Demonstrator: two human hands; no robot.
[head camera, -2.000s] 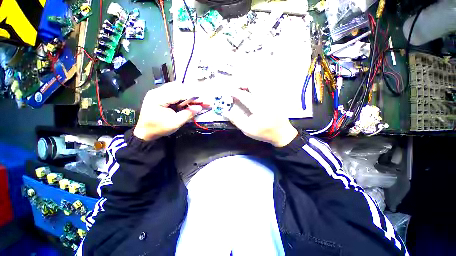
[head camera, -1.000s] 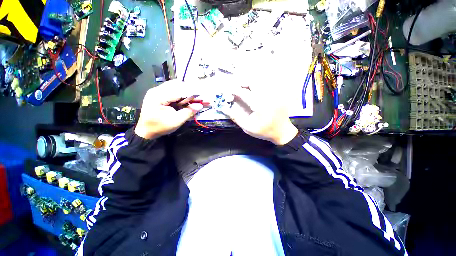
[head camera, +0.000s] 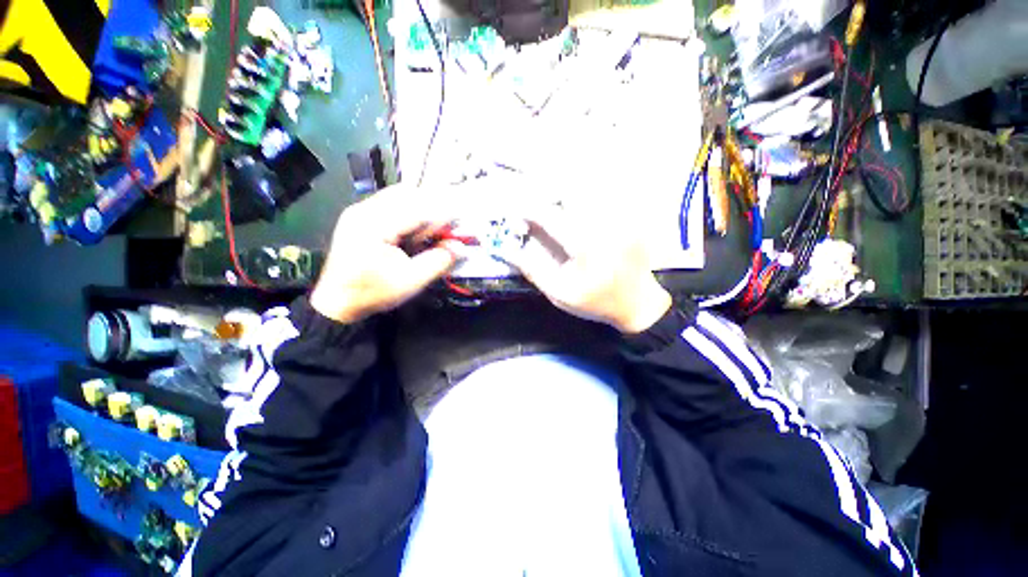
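Observation:
A small circuit board (head camera: 506, 238) is between my hands near the front edge of the white sheet (head camera: 564, 147). My left hand (head camera: 389, 254) is closed around slim red and black test leads (head camera: 446, 239), their front ends pointing at the board. My right hand (head camera: 592, 259) is at the board's right side, its fingertips at the board's edge; it holds the board. Glare washes out the fingertips and the details of the board.
Small boards (head camera: 479, 47) and loose bits lie on the sheet. Pliers (head camera: 738, 180) and bundled wires (head camera: 829, 192) lie at right, beside a beige grid tray (head camera: 975, 209). A larger green board (head camera: 257, 92) is at left. A blue bin (head camera: 135, 456) holds boards at lower left.
The hands keep nearly the same pose at the board. My left hand and the leads have shifted slightly right, and the left thumb now covers less of the red lead.

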